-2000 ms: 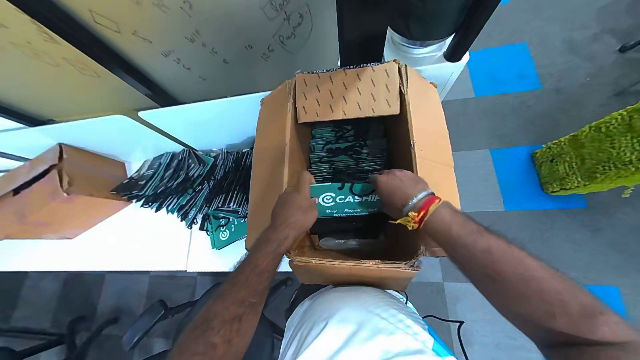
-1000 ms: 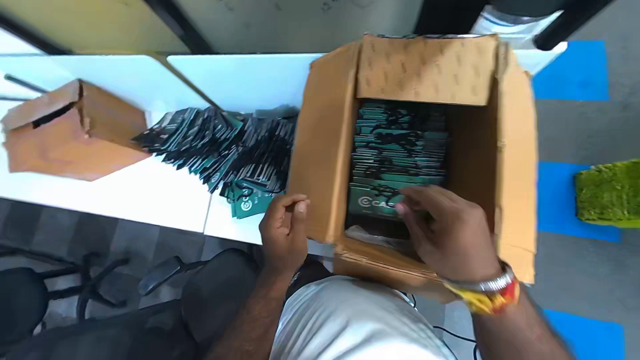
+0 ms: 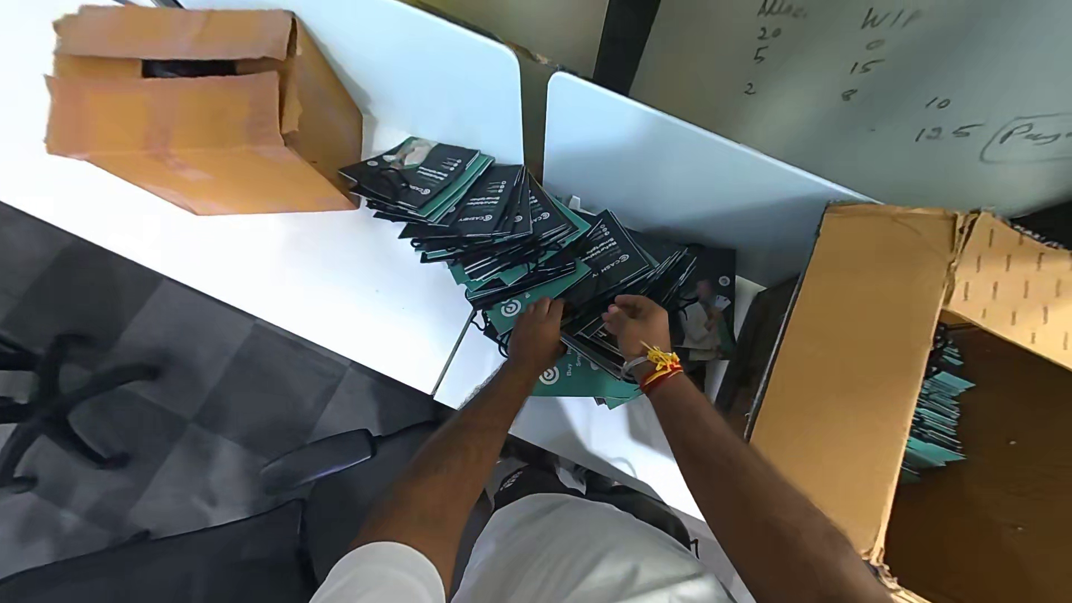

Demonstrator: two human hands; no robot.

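A heap of black and green printed paper bags with dark cord handles (image 3: 486,205) lies overlapping on the white desk. At its near part, my left hand (image 3: 538,335) touches a green bag, and my right hand (image 3: 638,328) is a little to the right, over black bags. The fingertips of both hands are partly hidden, so their hold is unclear. On the right stands an open cardboard box (image 3: 863,360), with more green and black bags (image 3: 938,410) packed in it.
A second cardboard box (image 3: 209,142) with partly open flaps stands at the desk's left. White divider panels (image 3: 653,167) rise behind the heap, below a whiteboard with writing (image 3: 804,109). A black office chair (image 3: 209,544) is by the near edge.
Both hands have moved left from the open box to the heap of bags. Two seconds ago they were on a green bag inside the box. The view has swung left.
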